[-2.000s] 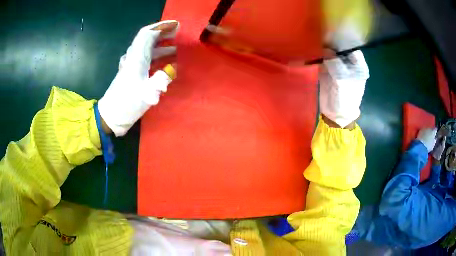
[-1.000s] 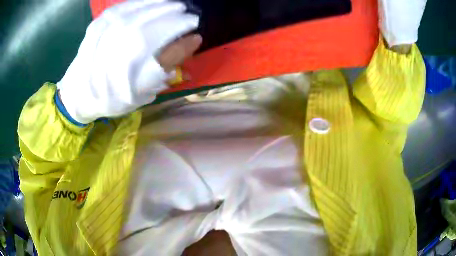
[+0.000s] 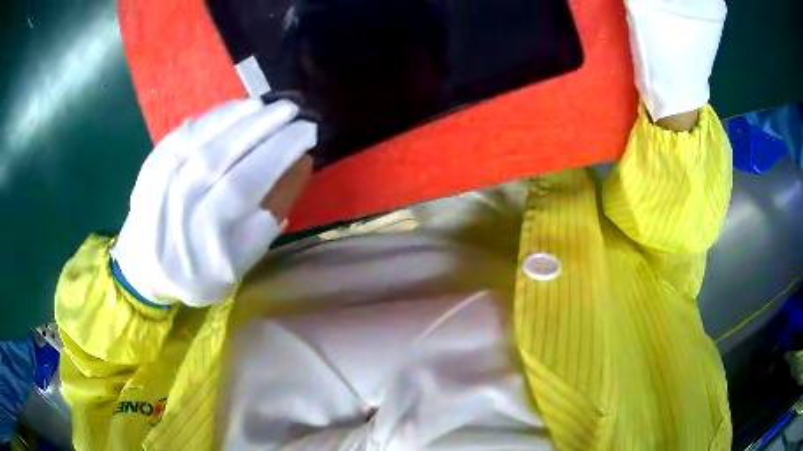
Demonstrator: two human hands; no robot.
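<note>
A glossy black display panel point(image 3: 379, 62) lies tilted on a red-orange foam pad point(image 3: 458, 150), with its far side cut off by the top edge. A small white tab point(image 3: 253, 77) shows at its left edge. My left hand point(image 3: 211, 198), in a white glove with bare fingertips, is closed at the panel's near left corner. Its thumb is hidden. My right hand point(image 3: 676, 53), also gloved in white, is at the pad's right edge. Its fingers are cut off by the top edge, so its grip cannot be seen.
The pad lies on a dark-green bench point(image 3: 62, 167). My yellow smock point(image 3: 616, 326) and lap are close below the pad's near edge. Blue material point(image 3: 757, 145) shows at the right, and more blue clothing point(image 3: 16, 383) at the far left edge.
The view has tipped down from the bench towards my lap. The raised, blurred panel now lies on the pad. My left hand has come to its near left corner; the white tab has come into view.
</note>
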